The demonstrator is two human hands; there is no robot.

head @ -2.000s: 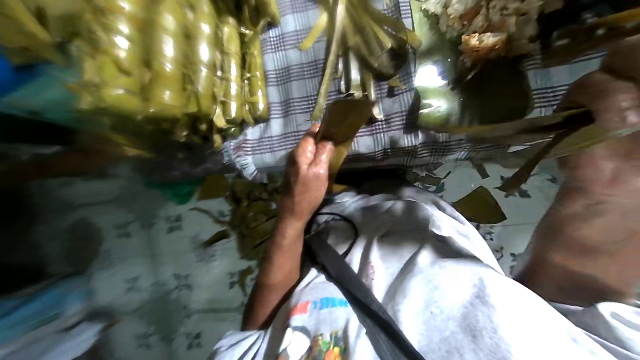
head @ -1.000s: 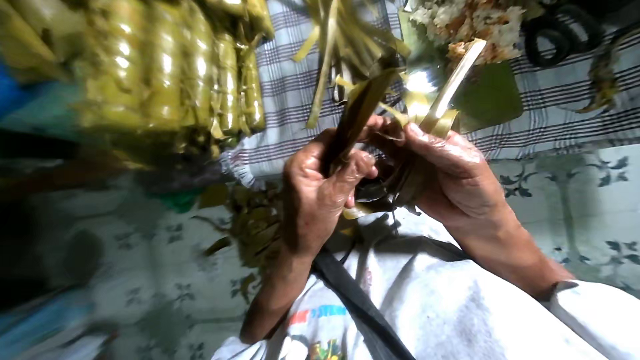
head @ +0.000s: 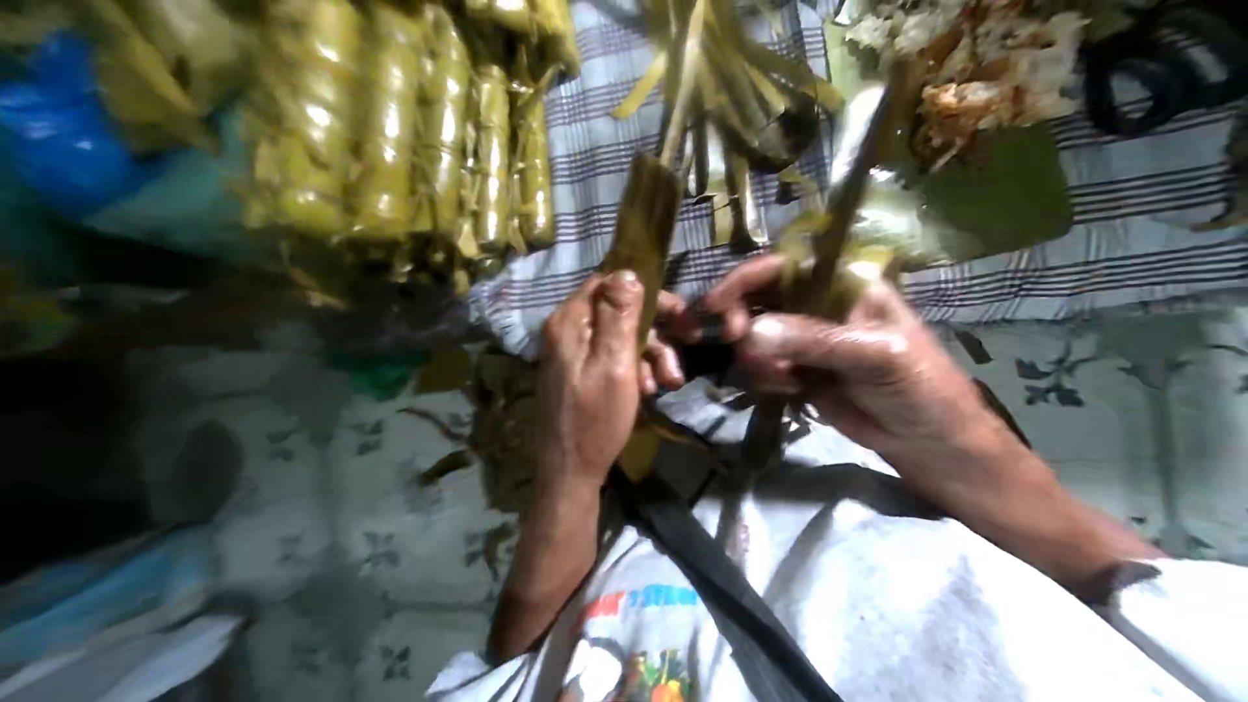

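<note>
My left hand [head: 600, 375] is closed around a folded green leaf piece [head: 645, 210] that sticks up past the thumb. My right hand [head: 848, 336] grips a bunch of leaf strips [head: 829, 249], one dark strip rising above the fingers. Between the two hands is a small black item [head: 707, 341], blurred, which I cannot identify. Just beyond them, a heap of loose leaf strips [head: 756, 93] lies on the checked cloth [head: 590, 146]. To its right, a mound of rice-like food with reddish bits [head: 975, 73] rests on a green leaf [head: 1009, 200].
Several glossy leaf-wrapped rolls [head: 390, 132] lie side by side at the upper left, near a blue plastic bag [head: 68, 122]. Black rings or handles [head: 1136, 83] sit at the upper right. Leaf scraps [head: 502, 429] lie on the patterned tile floor [head: 380, 556].
Two seconds ago my right hand was off at the right edge with a strip; it has come in beside my left hand. The strip it holds now points upward in a different position.
</note>
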